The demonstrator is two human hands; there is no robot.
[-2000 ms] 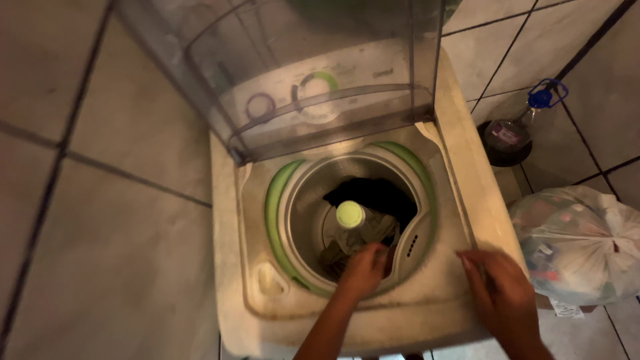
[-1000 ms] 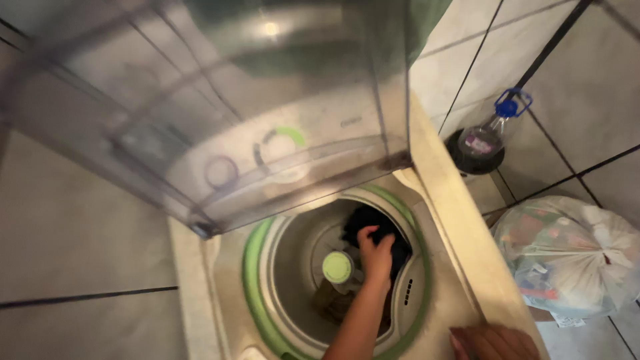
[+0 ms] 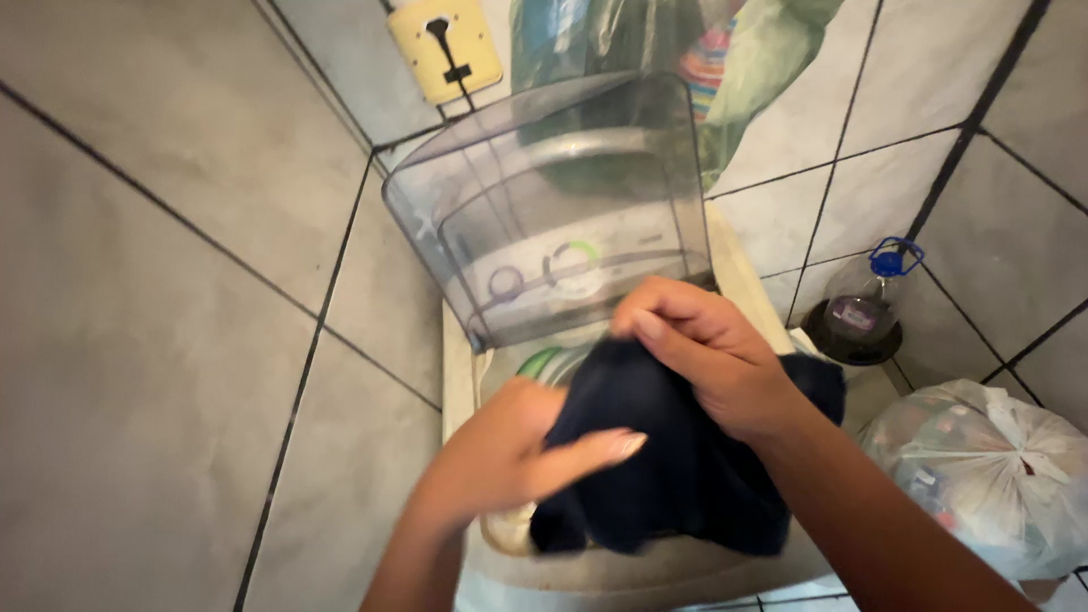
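Observation:
A dark navy cloth garment (image 3: 654, 459) hangs between my hands over the top-loading washing machine (image 3: 595, 574), covering most of its drum opening. My right hand (image 3: 701, 357) pinches the garment's upper edge between thumb and fingers. At the garment's left side is my left hand (image 3: 527, 450), blurred, its thumb lying across the cloth; whether its fingers grip the fabric cannot be told. The transparent lid (image 3: 561, 195) stands raised behind, with the control panel (image 3: 578, 263) visible through it. Only a piece of the green ring (image 3: 537, 363) shows.
To the right, a large plastic bottle (image 3: 863, 302) with a blue cap and handle rests on a dark round base. Below it sits a tied, filled plastic bag (image 3: 977, 476). A yellow outlet plate (image 3: 449, 51) with a plug and green plastic bags (image 3: 748, 76) are at the back wall.
The dark cloth, earlier inside the drum with one hand on it, is now raised above the machine. Both hands have come together at it. The view has shifted to show more wall.

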